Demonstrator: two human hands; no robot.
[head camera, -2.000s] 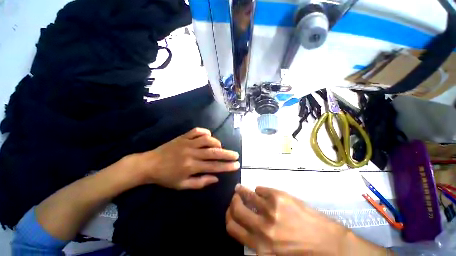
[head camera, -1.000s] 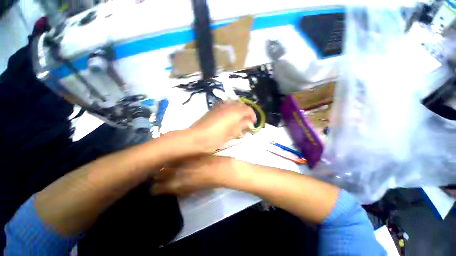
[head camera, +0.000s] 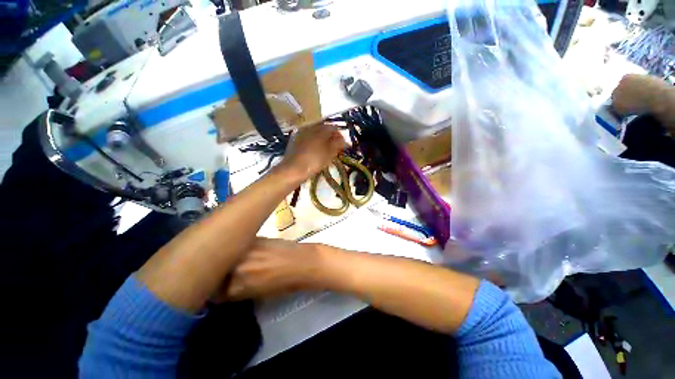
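My left hand (head camera: 317, 148) reaches across to the black strips (head camera: 268, 152) and the top of the yellow-handled scissors (head camera: 342, 185); its fingertips are partly hidden and I cannot tell whether it grips anything. My right hand (head camera: 263, 268) is low, crossed beneath my left forearm, beside the black garment (head camera: 222, 337); its fingers are mostly hidden. The white sewing machine (head camera: 181, 89) stands behind, with its tension dial (head camera: 189, 201) left of my left forearm.
A purple box (head camera: 423, 194) and blue and orange pens (head camera: 407, 231) lie right of the scissors. A clear plastic bag (head camera: 525, 163) hangs at the right. Another person's hand (head camera: 640, 95) shows at far right. Black fabric (head camera: 52, 244) is heaped at left.
The view has swung right. My left hand has gone from the garment to the scissors area, then slightly farther back. My right hand is now under my left forearm. The other person's hand has appeared.
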